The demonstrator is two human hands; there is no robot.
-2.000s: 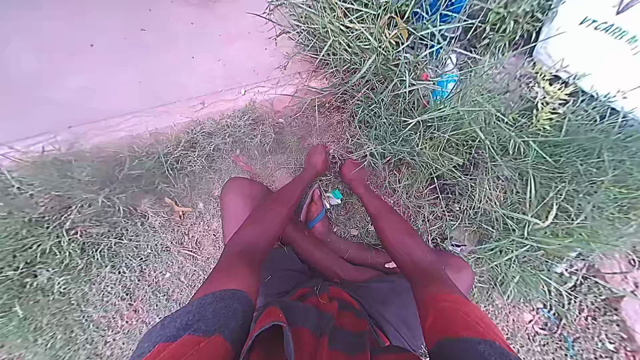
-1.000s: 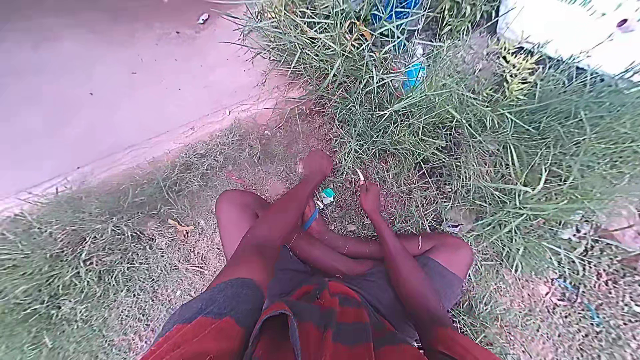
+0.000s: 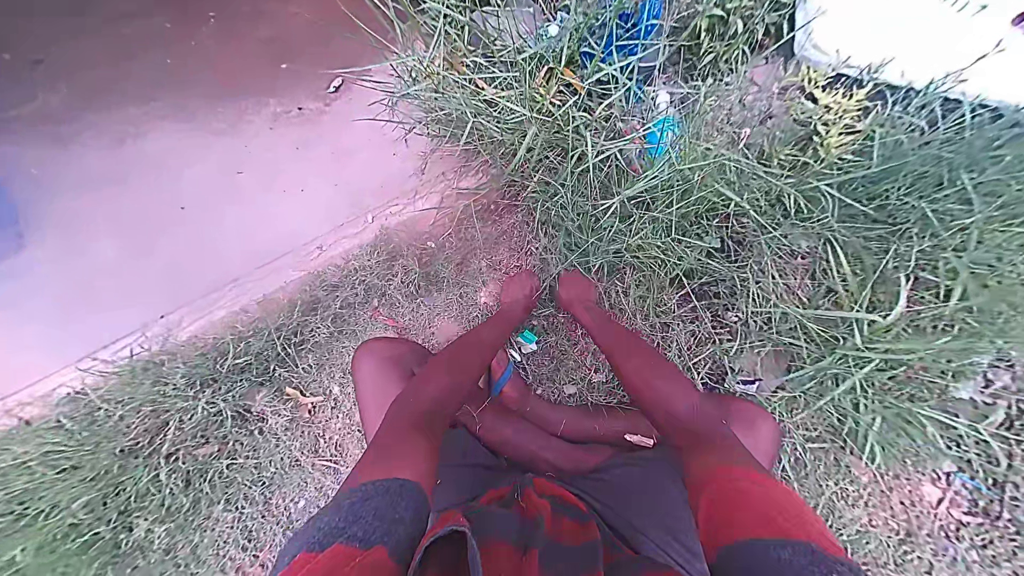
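Note:
My left hand (image 3: 520,290) is curled above the ground just beyond my crossed legs, its fingers mostly hidden. Close to its right, with a narrow gap between, my right hand (image 3: 576,290) is also curled at the edge of the long grass (image 3: 640,232). Whether either hand grips something thin, such as grass, cannot be made out. Below my left hand lies a small green and white scrap (image 3: 526,340), beside my foot in a sandal with a blue strap (image 3: 502,378). A pale scrap (image 3: 640,440) rests against my lower leg on the right.
A concrete slab (image 3: 184,208) with a raised edge spans the upper left. Blue plastic litter (image 3: 632,36) and a light-blue item (image 3: 662,136) lie in the tall grass ahead. A white panel (image 3: 912,48) stands at the upper right. A dry leaf (image 3: 304,400) lies on the left.
A second ago my right hand held a small pale item, lower and apart from my left hand; now it is up close beside the left, and a pale scrap shows at my leg.

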